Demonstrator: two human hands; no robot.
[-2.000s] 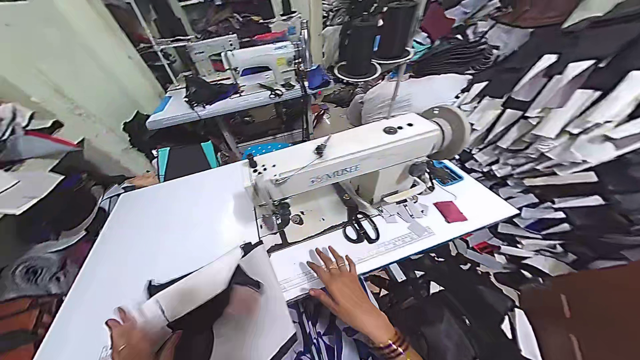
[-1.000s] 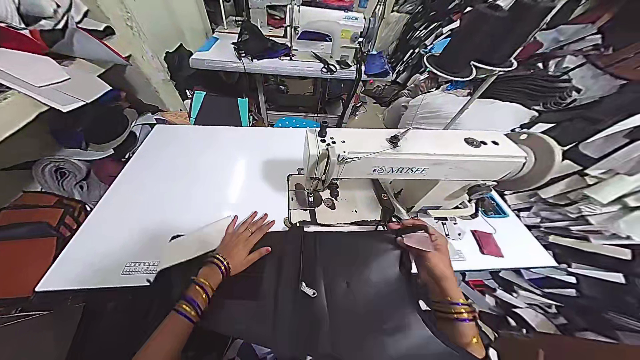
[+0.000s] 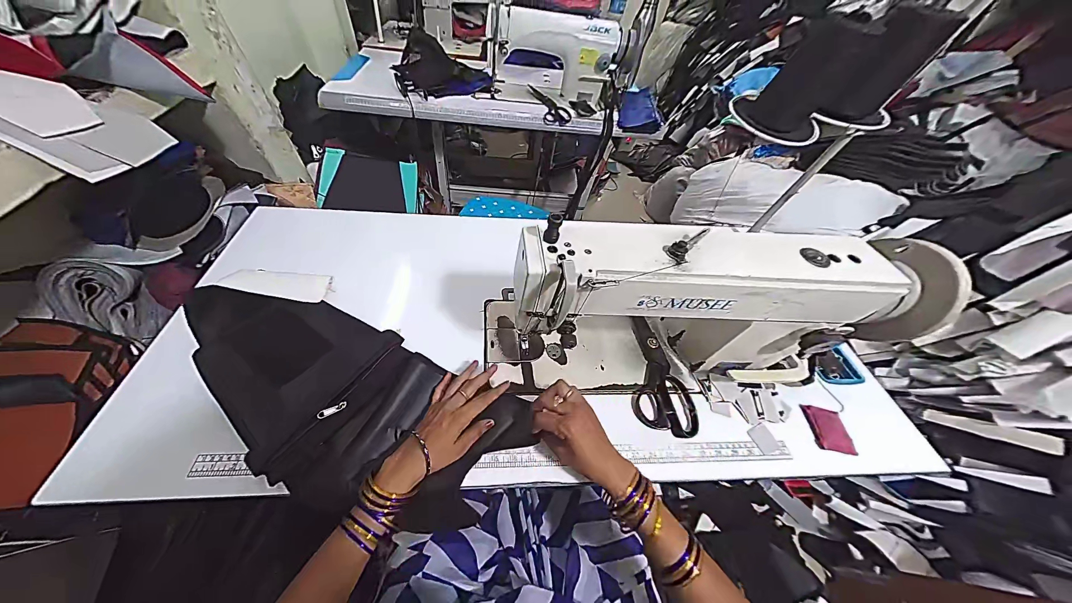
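Black fabric piece (image 3: 285,368) with a zipper lies across the left and front of the white sewing table (image 3: 335,243). Its silver zipper pull (image 3: 332,410) faces up. My left hand (image 3: 456,410) rests flat on the black material with fingers spread. My right hand (image 3: 574,427) pinches the right end of that material, just in front of the needle plate. The white industrial sewing machine (image 3: 720,276) stands behind my hands, its presser foot (image 3: 525,343) beyond my left fingertips. Black-handled scissors (image 3: 666,406) lie right of my right hand, on the machine bed and table.
A printed ruler strip (image 3: 703,452) runs along the front edge. Small scraps (image 3: 758,406) and a maroon fabric piece (image 3: 829,430) lie at the right. Behind is a second sewing machine (image 3: 557,50). Piled fabric strips (image 3: 1005,335) crowd the right side, and a grey roll (image 3: 100,297) the left.
The black piece now lies further left and angled, its zipper left of my hands. My right hand has moved left from beside the scissors to the end of the material, and the scissors show fully.
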